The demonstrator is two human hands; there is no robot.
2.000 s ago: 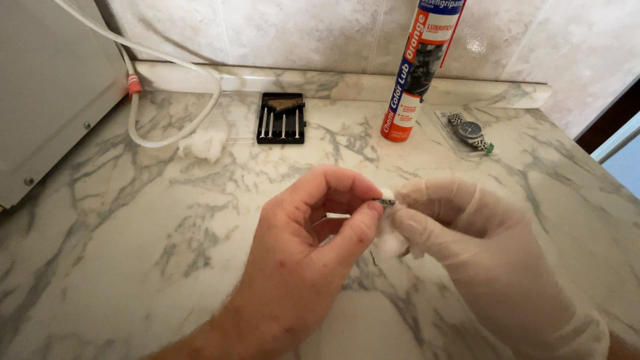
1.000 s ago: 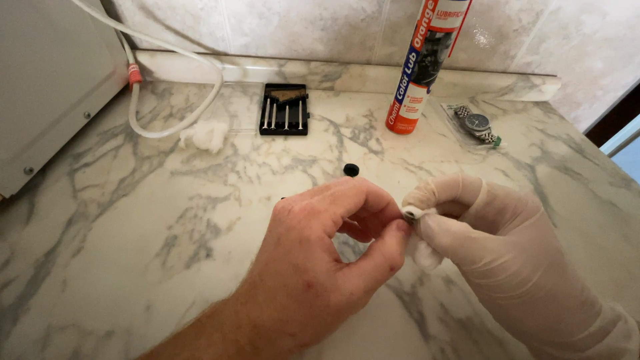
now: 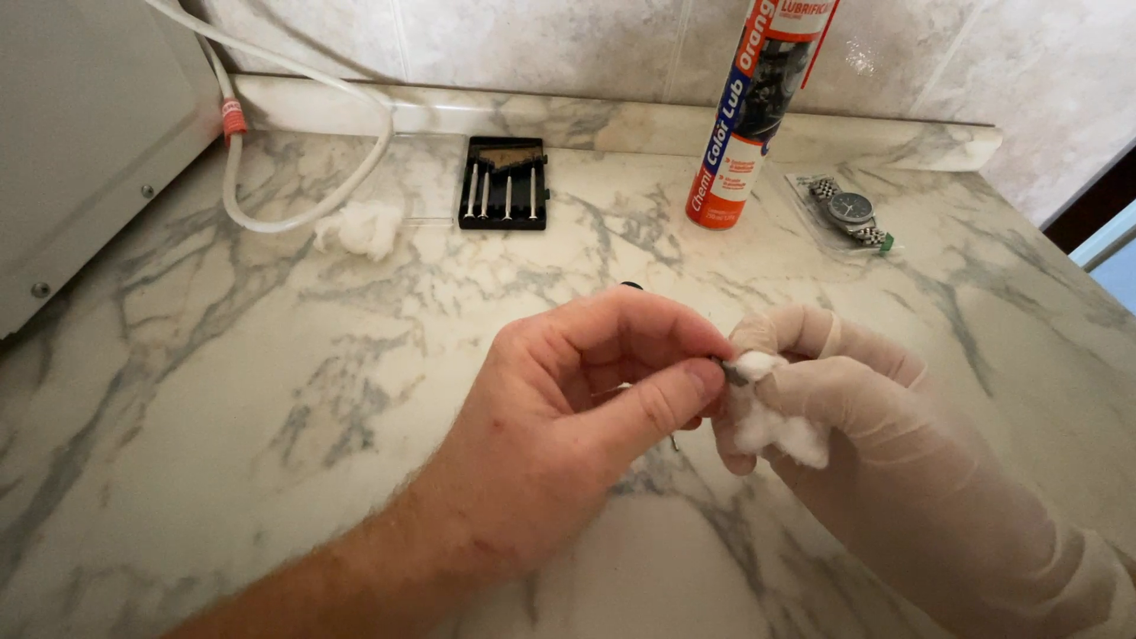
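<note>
My bare left hand [image 3: 586, 417] pinches a small dark part [image 3: 731, 371] between thumb and forefinger; what the part is cannot be told. My right hand [image 3: 852, 399], in a whitish glove, holds a tuft of cotton wool [image 3: 781, 435] and presses some of it against that part. Behind my left hand a small black round thing [image 3: 631, 286] shows only its top edge. A thin metal piece [image 3: 674, 442] is partly visible just below my left fingertips.
A marble-patterned counter [image 3: 266, 497] bears a black case of small screwdrivers [image 3: 503, 222], cotton wool [image 3: 364, 229], a spray can of lubricant [image 3: 732, 133] and a wristwatch [image 3: 850, 208] on clear plastic. A white hose [image 3: 306, 217] curves beside a grey metal housing [image 3: 89, 133] at the left.
More of the cotton wool shows below my right fingers than a second ago. The black round thing, in full view then, is now mostly hidden behind my left hand.
</note>
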